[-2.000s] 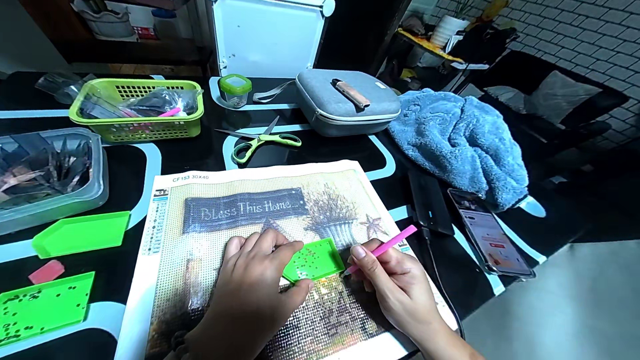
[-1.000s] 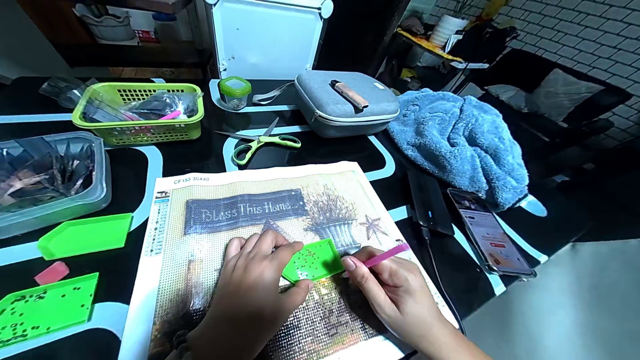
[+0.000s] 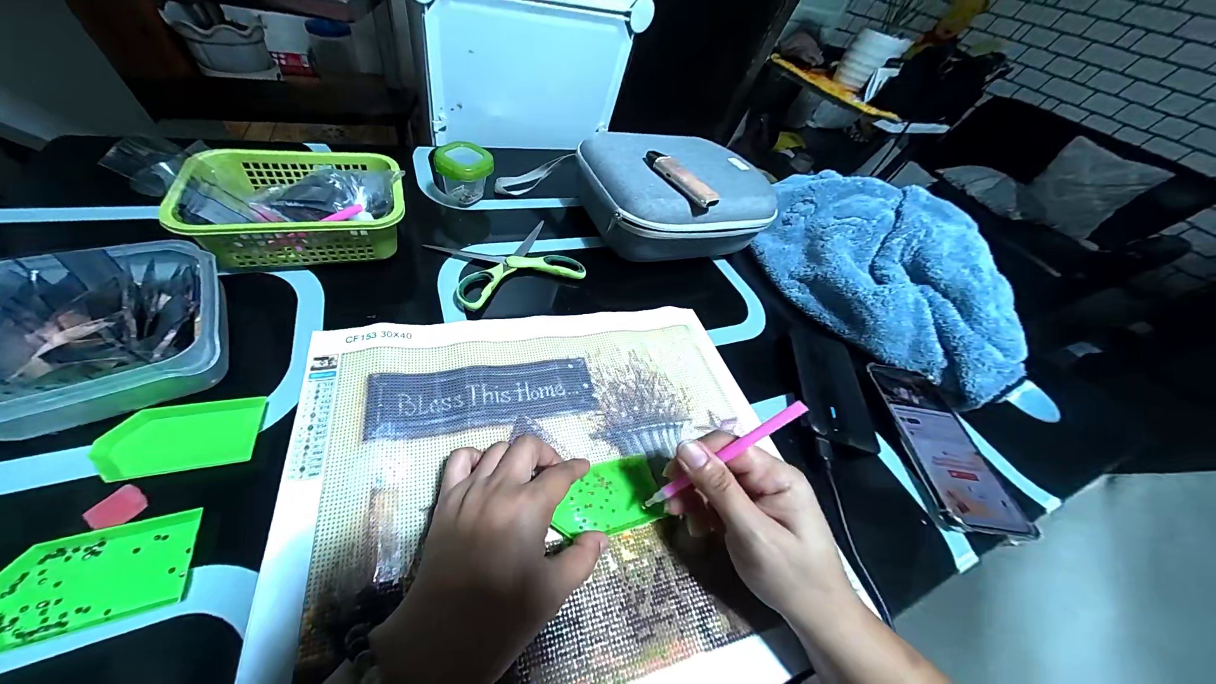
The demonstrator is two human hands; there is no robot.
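A diamond painting canvas (image 3: 456,344) lies on the table, its lower part covered with drills. My left hand (image 3: 508,537) rests on it, thumb and index finger gripping the left end of a small green tray (image 3: 608,494) that holds scattered small drills. Between the thumb and fingers of my right hand (image 3: 750,499) is a pink drill pen (image 3: 750,442), slanted, with its tip at the tray's right edge. Whether the tip touches a drill is too small to tell.
Two green trays (image 3: 180,439) (image 3: 104,575), a pink wax piece (image 3: 116,506) and a plastic container (image 3: 214,332) lie left. Behind are a green basket (image 3: 285,242), scissors (image 3: 513,271), a lidded jar (image 3: 464,171) and a grey case (image 3: 665,214). A blue cloth (image 3: 893,275) and phone (image 3: 950,456) lie right.
The pink pen, lying lower and flatter a second ago, now slants more steeply, its tip showing at the tray's right edge. My left hand has stayed at the tray.
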